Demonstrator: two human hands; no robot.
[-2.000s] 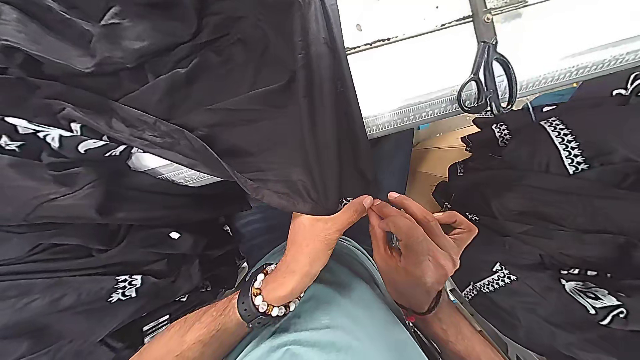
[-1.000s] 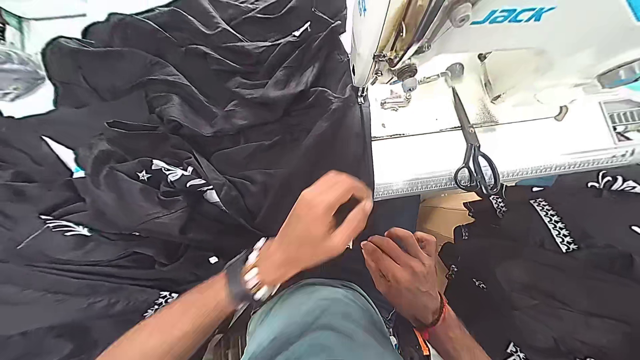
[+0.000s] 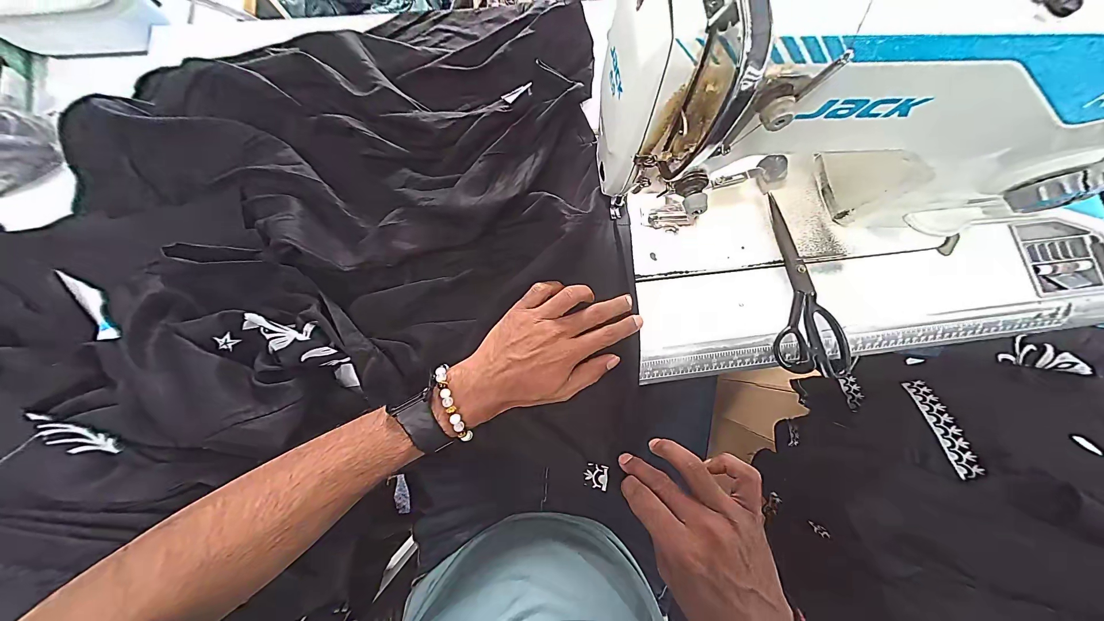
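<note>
Black fabric with white embroidered motifs [image 3: 483,216] spreads over the left side, its right edge running under the presser foot [image 3: 616,207] of a Jack sewing machine [image 3: 733,103]. My left hand [image 3: 552,345] lies flat on this fabric near that edge, fingers apart, pointing right. Lower down, my right hand [image 3: 703,517] is at the fabric's edge, thumb and fingers slightly bent and apart; whether a fingertip touches the cloth I cannot tell. Black-handled scissors [image 3: 804,302] rest on the machine bed, handles over its front edge.
A ruler strip [image 3: 742,362] runs along the front edge of the white machine table. More black embroidered fabric [image 3: 914,500] lies at the right, below the table, beside brown cardboard [image 3: 750,410]. A clear plastic bag [image 3: 26,151] is at the far left.
Two seconds ago my hands were together, pinching the cloth's edge. They have parted, and my left hand now lies flat on the fabric. The view has shifted up to the machine.
</note>
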